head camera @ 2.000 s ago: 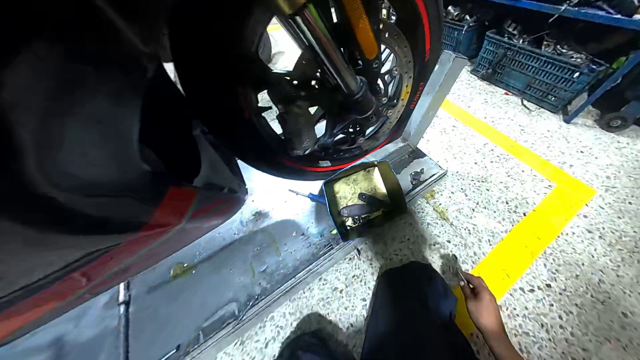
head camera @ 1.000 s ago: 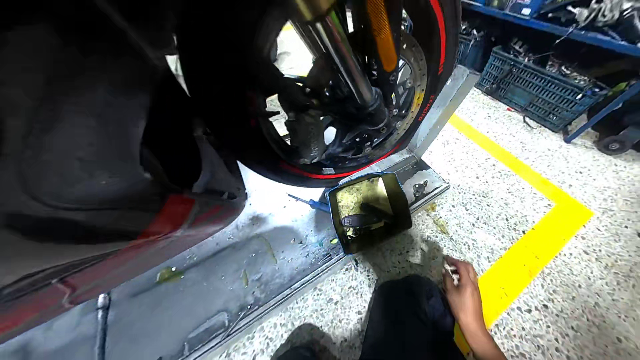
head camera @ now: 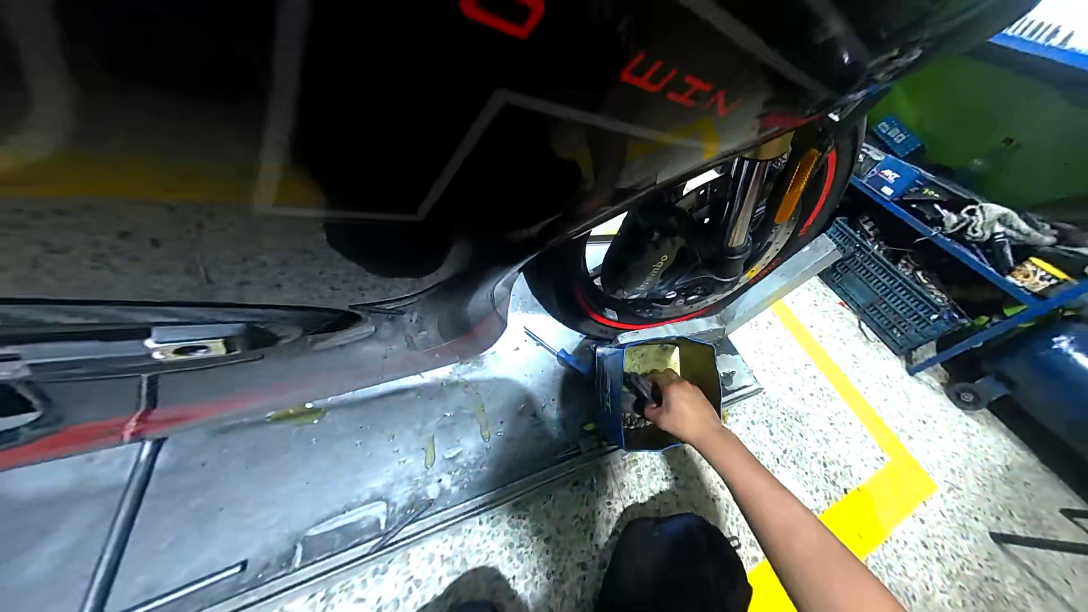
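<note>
My right hand (head camera: 680,410) reaches into a square-mouthed blue container (head camera: 609,395) and is closed on a dark object (head camera: 639,391), whose kind I cannot tell. Yellowish liquid or residue shows on the container's inside. The container stands at the edge of the metal platform, beside the motorcycle's front wheel (head camera: 620,319). A blue-handled screwdriver (head camera: 571,360) lies on the platform just left of the container, apart from my hand. My left hand is not in view.
Black motorcycle fairing (head camera: 382,153) fills the upper left above the metal platform (head camera: 340,476), which has wet spots. At the right are a plastic crate (head camera: 892,289), a blue shelf (head camera: 960,255) and a wheeled blue tank (head camera: 1037,382). My knee (head camera: 671,565) is below the container.
My right hand has moved from above the floor, right of my knee, into the container and taken hold of a dark object there. The view has shifted, showing more of the fairing.
</note>
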